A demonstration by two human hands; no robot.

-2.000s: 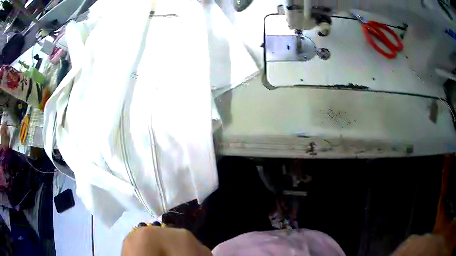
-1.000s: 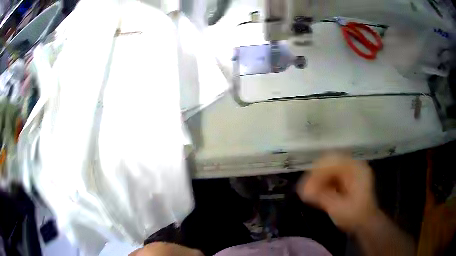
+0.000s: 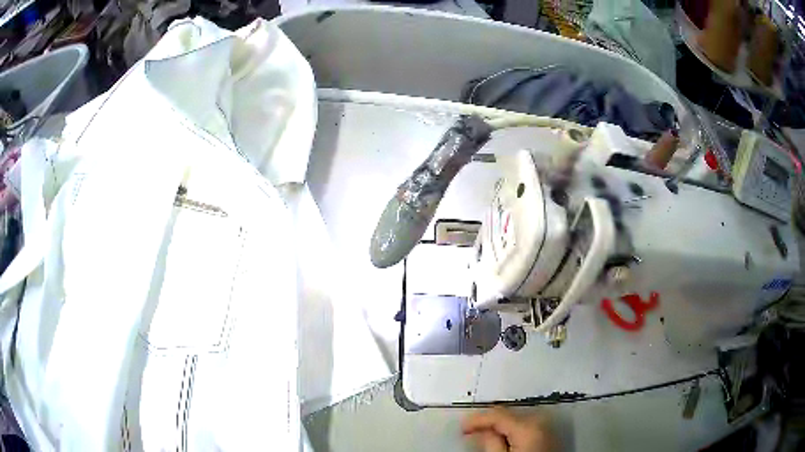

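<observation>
A large white garment [image 3: 97, 300] with dark double stitch lines lies over the left of the machine table. A white sewing machine head [image 3: 512, 238] stands right of it, with its needle area above the shiny slide plate [image 3: 437, 324]. No cloth lies under the needle. My right hand [image 3: 510, 431] is at the bottom edge, partly cut off, in front of the machine bed. Its fingers are bent, and whether they hold anything cannot be told. My left hand is out of view.
Red-handled scissors [image 3: 628, 311] lie on the bed, partly hidden behind the machine. A grey plastic-wrapped lamp [image 3: 415, 207] hangs left of the head. A control panel [image 3: 764, 175] is at the right. Dark cloth [image 3: 565, 95] lies behind the machine.
The view has tilted up, showing the machine head, lamp and back of the table. My right hand has moved from below the table edge to near the bed's front. My left hand has left view.
</observation>
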